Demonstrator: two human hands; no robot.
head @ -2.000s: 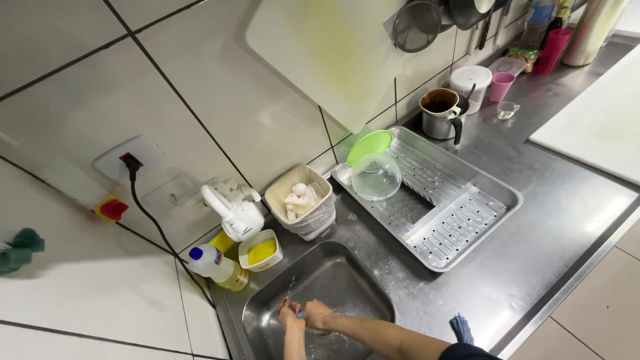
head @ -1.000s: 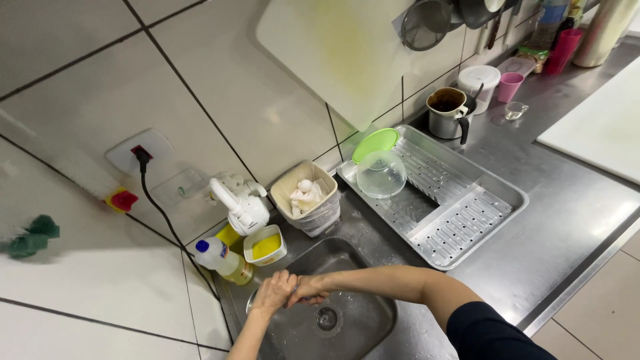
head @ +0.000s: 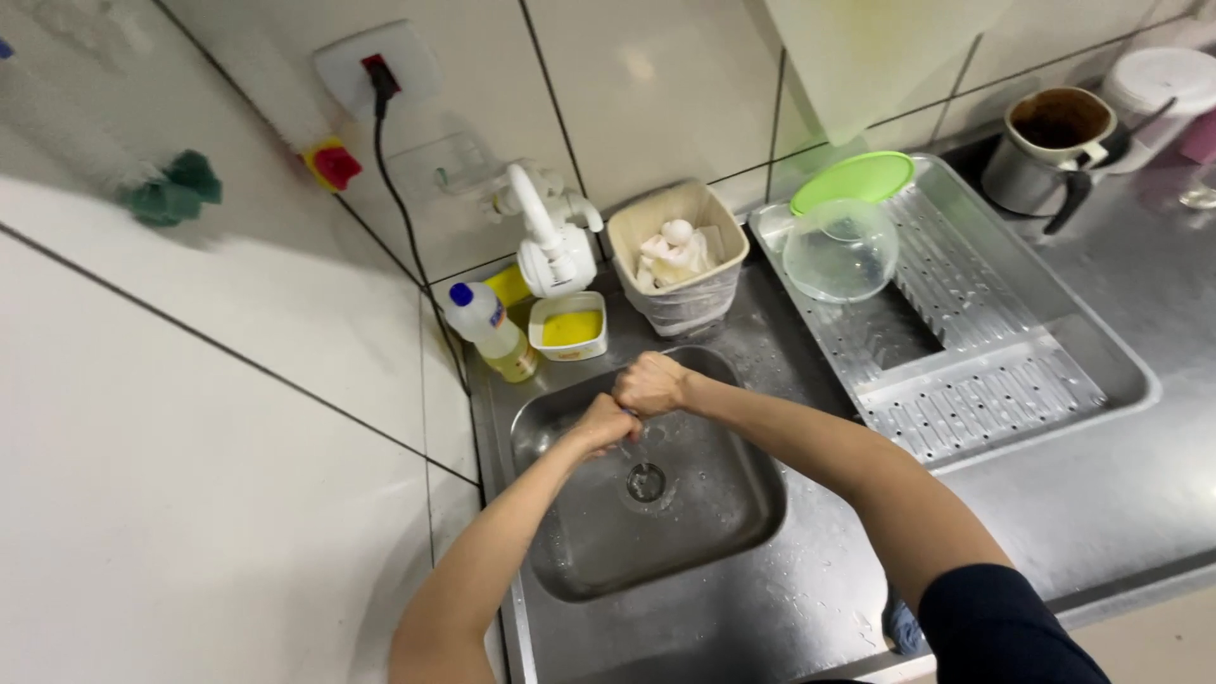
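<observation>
My left hand (head: 606, 425) and my right hand (head: 653, 384) are closed together over the far part of the stainless steel sink (head: 703, 560). A small bluish thing shows between them, mostly hidden by the fingers, so its kind is unclear. What looks like water hangs or falls just under the hands, above the drain (head: 646, 483). Beyond the hands stand a white faucet or tap unit (head: 556, 252), a white tub with yellow contents (head: 568, 326) and a plastic bottle of yellowish liquid (head: 494, 332).
A lined bin (head: 679, 294) holding white waste and eggshell-like pieces stands behind the sink. Right of it, a metal drainer tray (head: 1007, 380) carries a clear bowl (head: 841, 252) and a green lid (head: 852, 182). A metal jug (head: 1035, 176) stands farther right. A black cord (head: 408, 218) runs down the wall.
Both hands, low in the sink two seconds ago, have moved toward its far side and remain together. The drain, not visible in the oldest frame, shows now. The view has shifted toward the sink.
</observation>
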